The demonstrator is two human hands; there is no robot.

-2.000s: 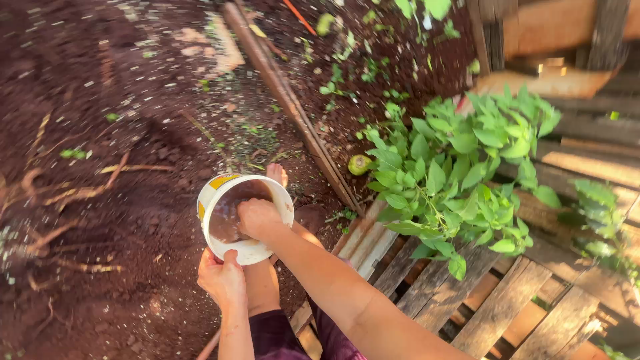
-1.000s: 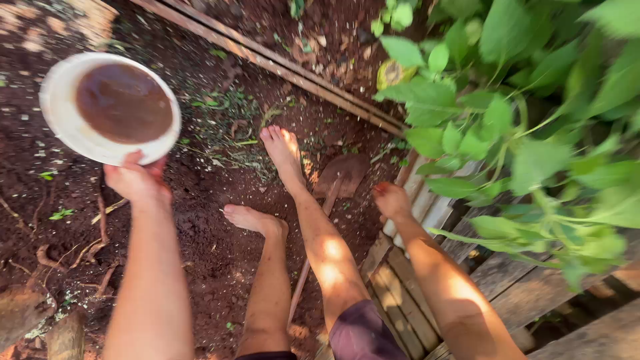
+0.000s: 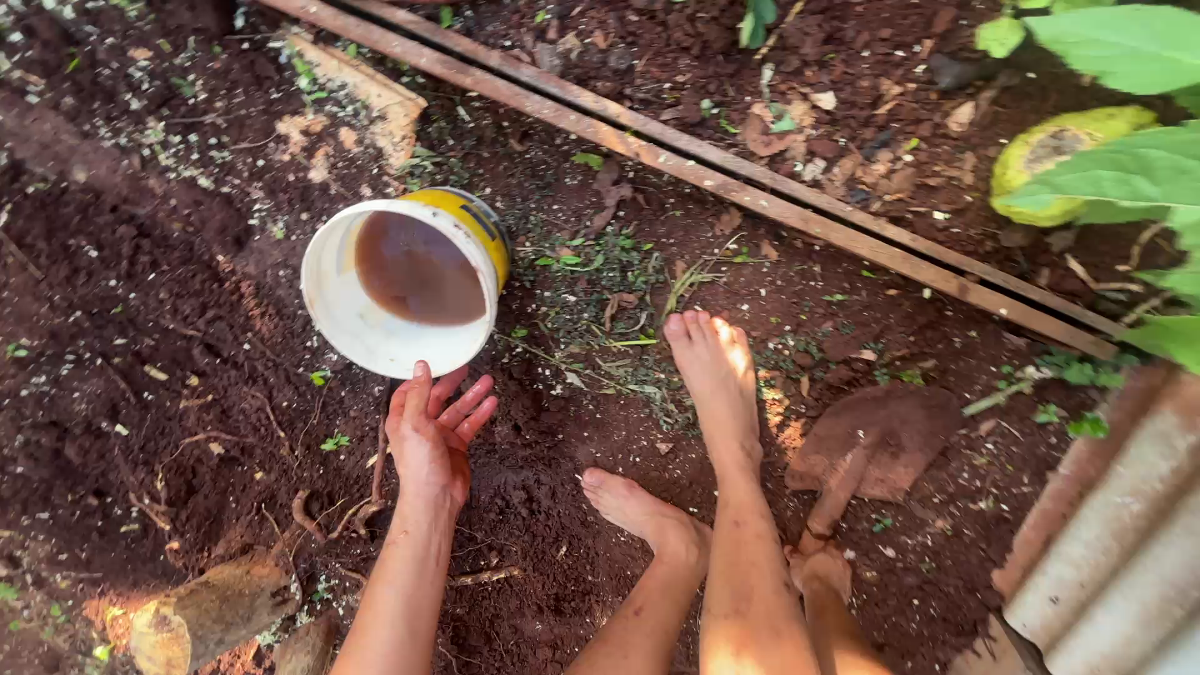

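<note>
A white plastic bucket (image 3: 403, 347) with a yellow outer band holds murky brown water. It stands on the dark reddish soil, seen at a slant from above. My left hand (image 3: 436, 436) is just below its rim, palm up and fingers apart; the thumb tip is at the rim, and whether it touches is unclear. Low at the right, my right hand (image 3: 821, 568) is closed around the lower handle of a soil-covered shovel (image 3: 877, 445), partly hidden behind my leg. The shovel's blade lies flat on the ground.
My bare feet (image 3: 717, 375) are between bucket and shovel. Two long narrow rails (image 3: 656, 141) cross the ground beyond them. A yellow-green fruit (image 3: 1059, 159) lies under leaves at right. Corrugated sheet (image 3: 1116, 525) edges the lower right; a cut log (image 3: 216, 609) and roots are lower left.
My right hand was in the bucket two seconds ago, then apart from it; now it is at the shovel's handle. My left hand, which held the bucket, has its fingers spread beside the rim.
</note>
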